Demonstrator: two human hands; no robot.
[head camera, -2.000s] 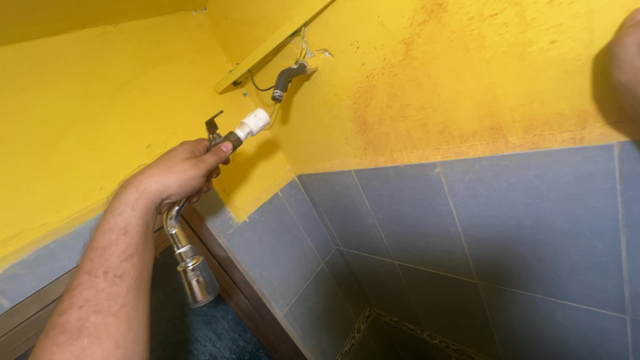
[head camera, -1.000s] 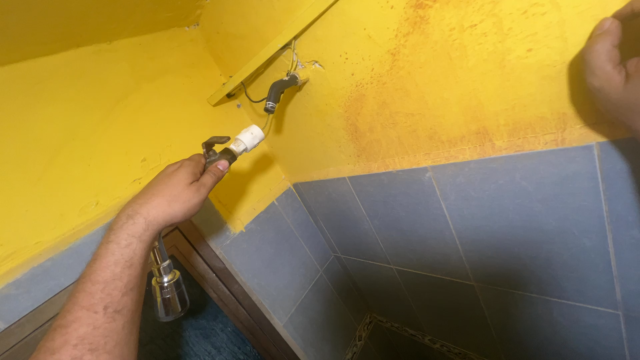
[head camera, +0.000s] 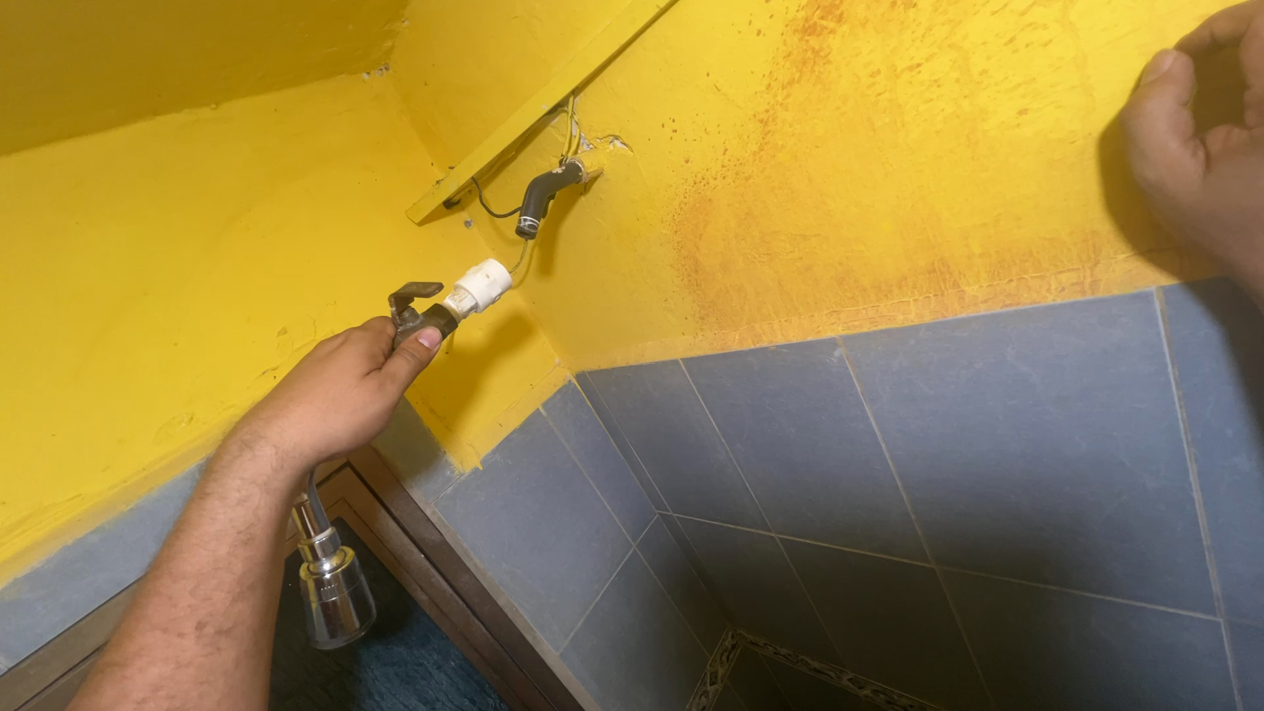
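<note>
My left hand (head camera: 351, 385) grips a metal shut-off valve (head camera: 427, 321) with a small lever handle. A white plastic pipe fitting (head camera: 482, 286) sits on the valve's upper end. Below the hand hangs a chrome shower head (head camera: 336, 592) on a bent metal arm, partly hidden by the wrist. A thin wire runs from the white fitting toward a dark elbow pipe (head camera: 541, 197) that comes out of the yellow wall; a gap separates fitting and pipe. My right hand (head camera: 1200, 148) is at the upper right edge near the wall, fingers curled; whether it holds anything is not clear.
A yellow-painted strip (head camera: 543, 109) slants across the corner above the pipe, with loose wires beside it. Blue-grey wall tiles (head camera: 1017, 425) cover the lower wall, and a brown frame (head camera: 444, 553) stands at the lower left. Reddish stains mark the yellow wall.
My right hand has come further into view at the right edge. The shower head has swung to hang more upright below my left hand, which still holds the valve.
</note>
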